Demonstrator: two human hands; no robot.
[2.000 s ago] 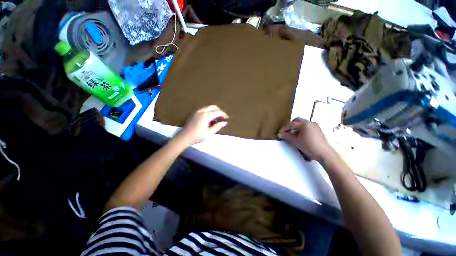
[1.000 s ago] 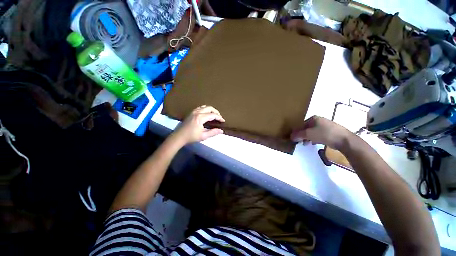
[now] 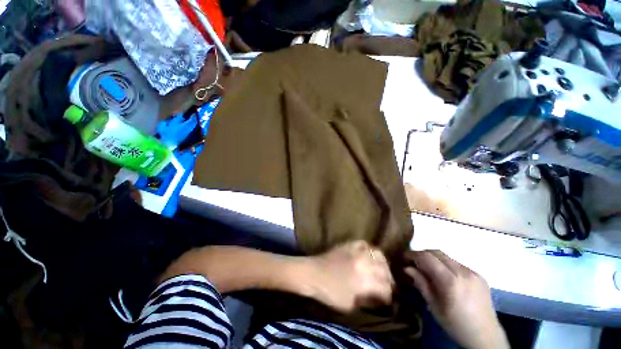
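A brown cloth panel point(image 3: 340, 184) is drawn in folds from the stack over the table's front edge. Another flat brown panel point(image 3: 238, 146) lies under it on the table. My left hand point(image 3: 357, 276) is closed on the drawn panel's near end, just off the table edge. My right hand point(image 3: 446, 283) is beside it at the panel's right side, fingers bent and slightly blurred; its fingertips are partly hidden against the dark cloth, so its hold is unclear.
The white and blue sewing machine head point(image 3: 524, 116) is at the right, with black-handled scissors point(image 3: 568, 204) and a small blue tool point(image 3: 555, 249) nearby. A green bottle point(image 3: 122, 143) lies at the left. Crumpled brown cloth point(image 3: 463, 44) is behind. The white table edge point(image 3: 259, 217) runs below the panels.
Both hands have moved toward my body, past the table edge. The top panel has been pulled with them and is now folded and stretched, with a flat panel showing at its left.
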